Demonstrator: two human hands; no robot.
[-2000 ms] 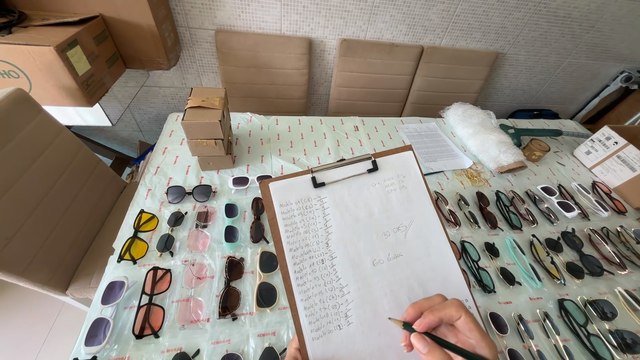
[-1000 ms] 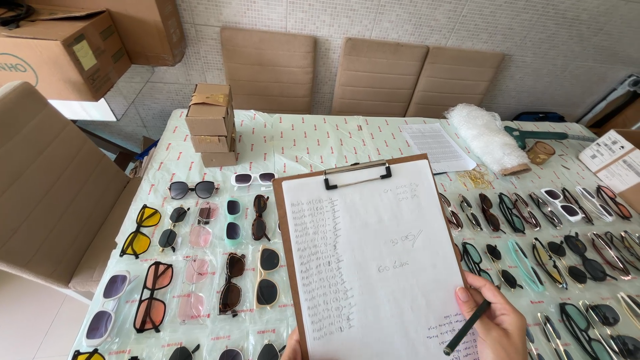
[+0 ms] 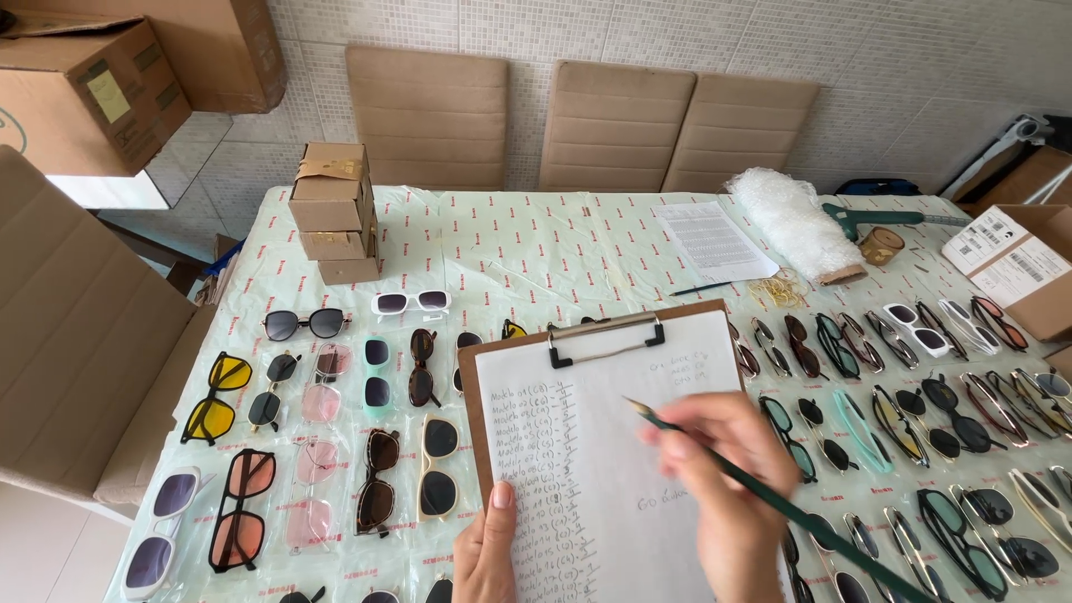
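Observation:
My left hand (image 3: 487,544) grips the lower left edge of a brown clipboard (image 3: 479,419), its thumb on the front. White paper (image 3: 620,452) with a handwritten list lies under the clipboard's metal clip (image 3: 607,339). My right hand (image 3: 729,477) holds a dark green pencil (image 3: 779,502) over the right part of the sheet, its tip pointing up and left, above the list's right side. Whether the tip touches the paper I cannot tell. Rows of sunglasses, such as a yellow-lensed pair (image 3: 218,398) and a white-framed pair (image 3: 410,302), lie on both sides of the clipboard.
Stacked small cardboard boxes (image 3: 331,188) stand at the table's back left. Farther right lie a printed sheet (image 3: 716,241), another pencil (image 3: 702,288), rubber bands (image 3: 777,290), a bubble-wrap roll (image 3: 791,222), a tape roll (image 3: 882,245) and an open carton (image 3: 1038,268). Chairs (image 3: 427,117) line the far side.
My right hand has moved from the clipboard's lower right edge to over the sheet, and the pencil tip now points up-left. My left hand shows more fully on the clipboard.

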